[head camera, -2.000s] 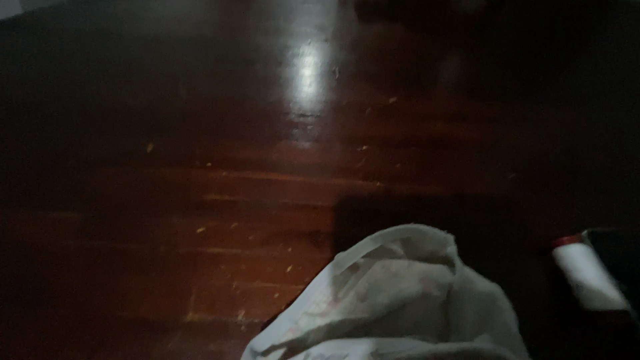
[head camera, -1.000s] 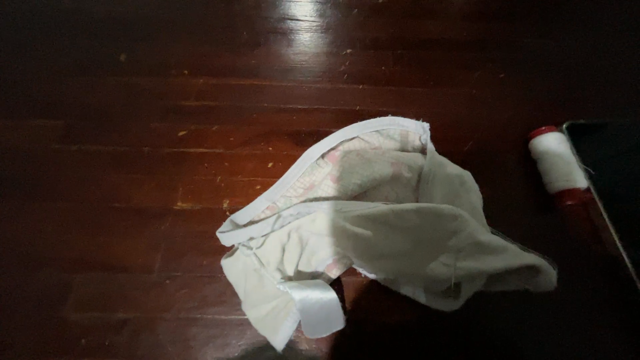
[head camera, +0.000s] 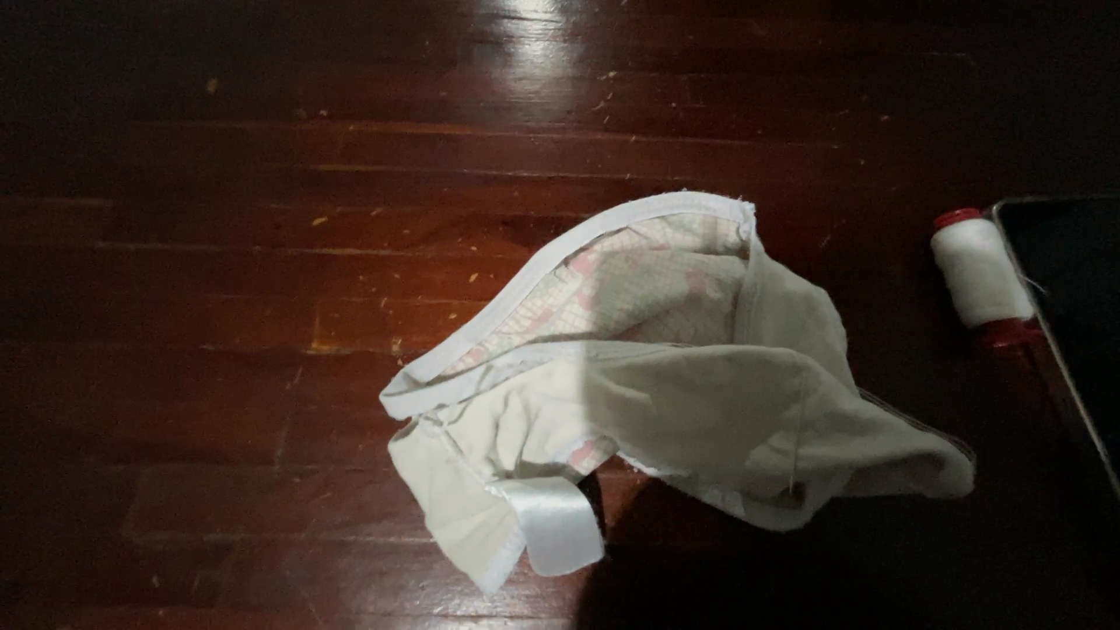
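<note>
Neither of my hands is in the head view. A cream cloth garment piece (head camera: 700, 394) lies crumpled on the dark wooden floor (head camera: 219, 394), near the middle. It has a white bound edge, and its other face bears a pale print with pink patches. A shiny white ribbon or tape (head camera: 556, 525) sticks out at its lower left. To the right stands or lies a spool of white thread (head camera: 980, 271) with red ends; a loose thread end shows beside it.
A dark flat object with a thin light rim (head camera: 1072, 306) reaches in from the right edge, close against the spool. Small pale scraps are scattered on the floorboards. A shadow covers the lower right.
The view has shifted since two seconds ago, so more of the cloth shows. Nothing has plainly moved between one second ago and now.
</note>
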